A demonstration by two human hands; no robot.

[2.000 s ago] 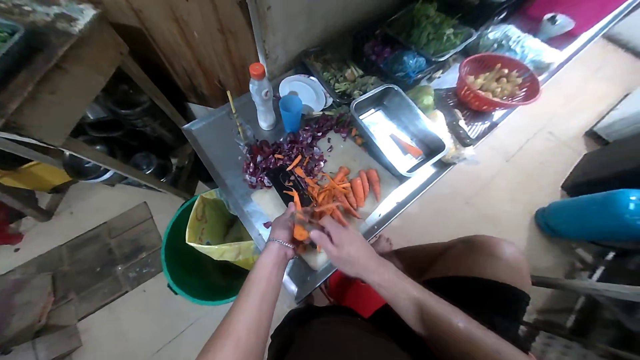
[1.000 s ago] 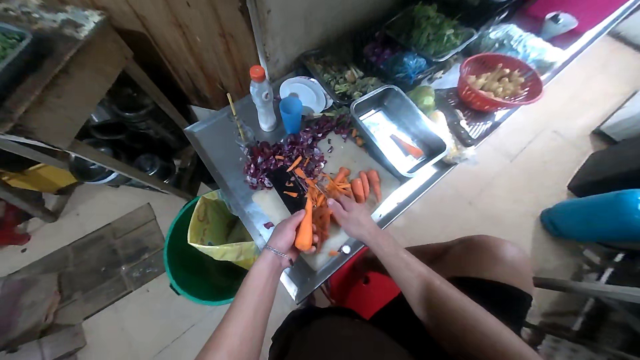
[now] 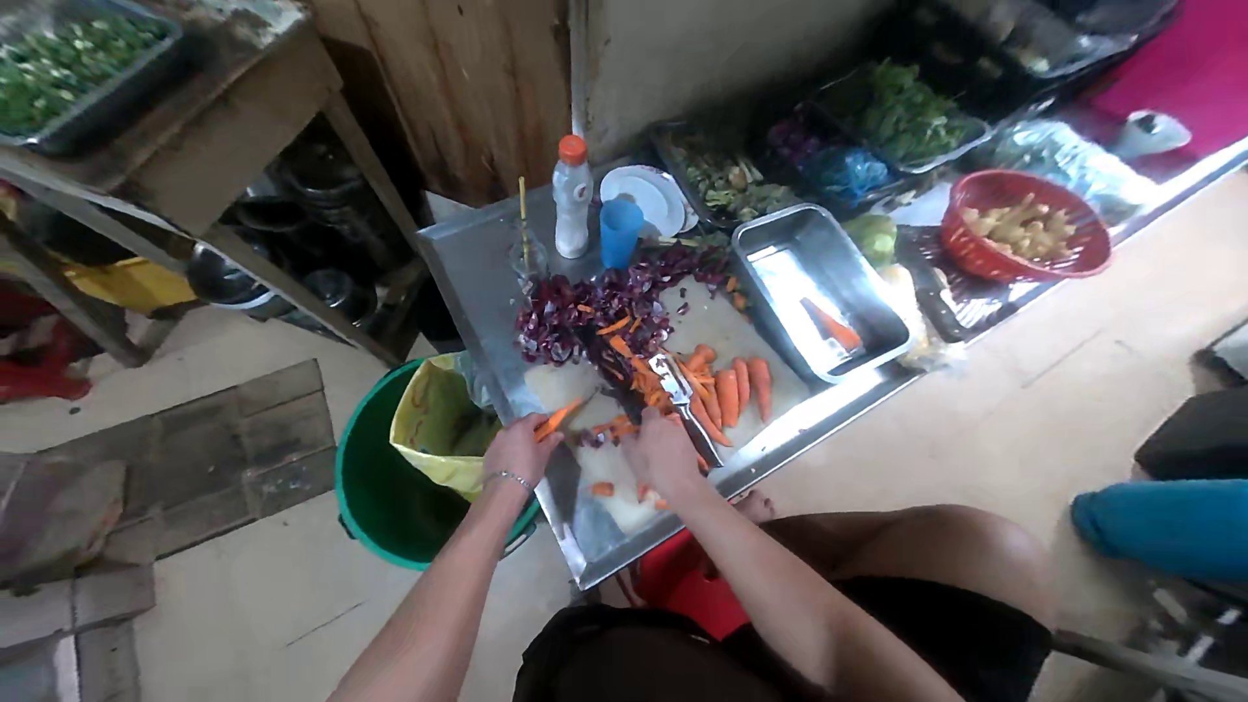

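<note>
My left hand [image 3: 519,451] is closed on an orange carrot piece [image 3: 558,419] at the left edge of the white cutting board [image 3: 624,499]. Over the board's middle, my right hand [image 3: 663,448] is low among carrot scraps; whether it holds anything is hidden. Beside its fingers lies a peeler with a dark handle [image 3: 698,425], on top of carrot peelings. Several whole carrots [image 3: 728,397] rest to the right on the board. Chopped purple vegetable pieces [image 3: 565,327] are heaped at the back. One carrot [image 3: 832,325] is inside the steel pan [image 3: 882,336].
The metal table [image 3: 458,283] holds a white bottle with an orange cap [image 3: 573,200], a blue cup [image 3: 620,236] and plates [image 3: 648,190]. A green bin [image 3: 366,487] with a yellow bag [image 3: 419,450] stands at left. A red basket [image 3: 1097,255] of pale ginger-like pieces is at right.
A carrot was in my left hand a second ago; now a smaller carrot piece is there, farther left near the bin. My right hand has come down toward the board's near part.
</note>
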